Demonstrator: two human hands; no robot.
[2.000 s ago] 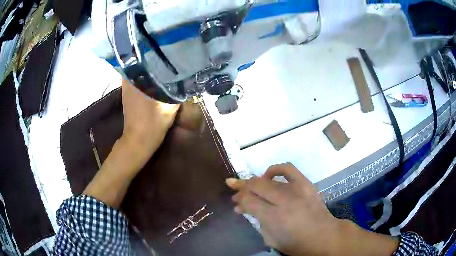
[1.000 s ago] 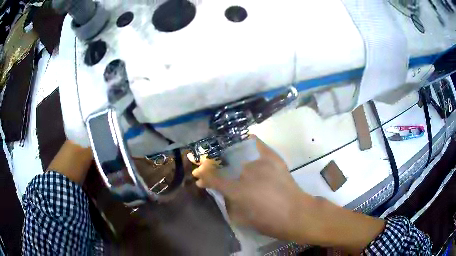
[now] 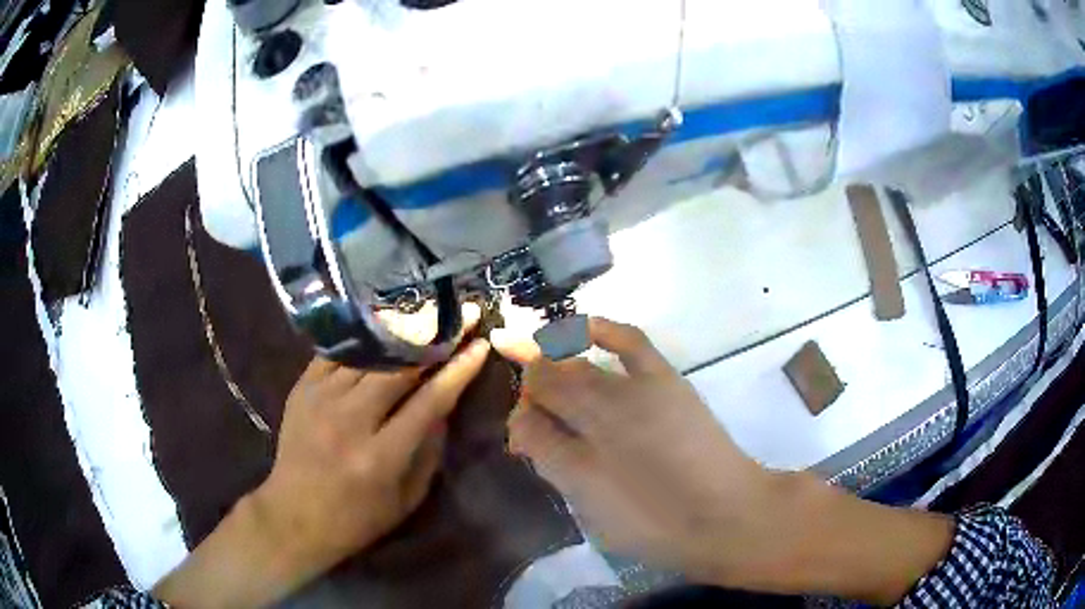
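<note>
A dark brown garment panel (image 3: 464, 512) lies under the machine head (image 3: 571, 71), with a pale line on its left part. My left hand (image 3: 357, 446) rests on the panel, its fingertips at the left of the brass-coloured presser foot (image 3: 494, 315). My right hand (image 3: 643, 440) is at the right of the foot, fingers bent, thumb and index finger near the needle. The grey block (image 3: 563, 338) covers part of the right fingers. The take-up guard hides some left fingertips. Whether the fingertips pinch cloth or thread cannot be told.
A narrow brown strip (image 3: 877, 252) and a small brown square (image 3: 814, 377) lie right of the needle. A red-and-blue tool (image 3: 985, 284) lies beyond a black strap (image 3: 934, 309). Measuring tape (image 3: 952, 399) runs along the table edge. Brown panels with white strips are at far left and lower right.
My left hand has come out from behind the machine head onto the panel's front. My right hand has moved from the panel's right edge up to the foot. The view has shifted.
</note>
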